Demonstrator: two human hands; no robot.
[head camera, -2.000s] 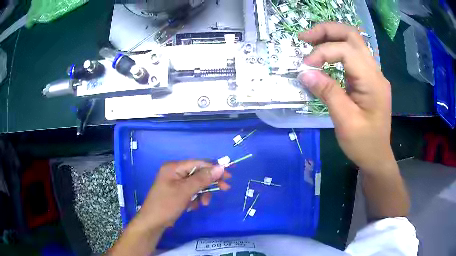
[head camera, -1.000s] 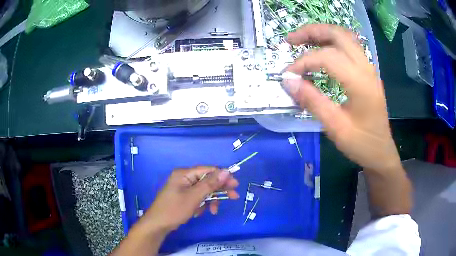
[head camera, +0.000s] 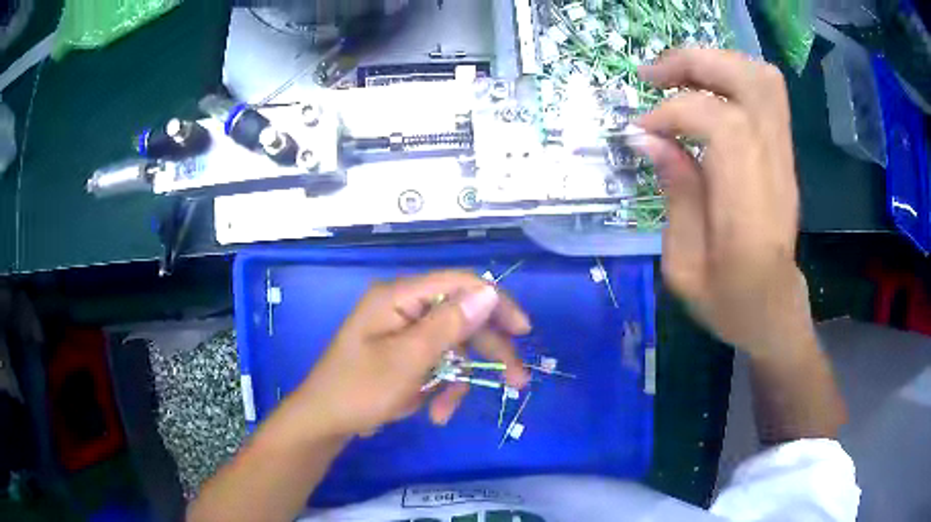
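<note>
My left hand (head camera: 429, 342) is over the blue tray (head camera: 337, 449) and holds several thin green-and-white leaded parts (head camera: 475, 373) in its curled fingers. My right hand (head camera: 730, 194) is at the right end of the silvery fixture (head camera: 337, 219), its thumb and forefinger close together by the loading nest (head camera: 561, 163). Glare and blur there hide whether a part is between the fingertips. A few loose leaded parts (head camera: 516, 431) with small white blocks lie in the tray. The spring (head camera: 434, 141) shows mid-fixture.
A clear tub (head camera: 602, 243) heaped with green-white parts (head camera: 633, 36) stands right of the fixture, partly behind my right hand. A grey bin of small parts (head camera: 194, 418) is at lower left. Green plastic bags (head camera: 112, 22) lie at the back. A blue container (head camera: 903, 163) is far right.
My left hand has moved up and slightly right over the tray, its thumb now near the upper loose part. My right hand has shifted right, its fingertips a little further from the nest.
</note>
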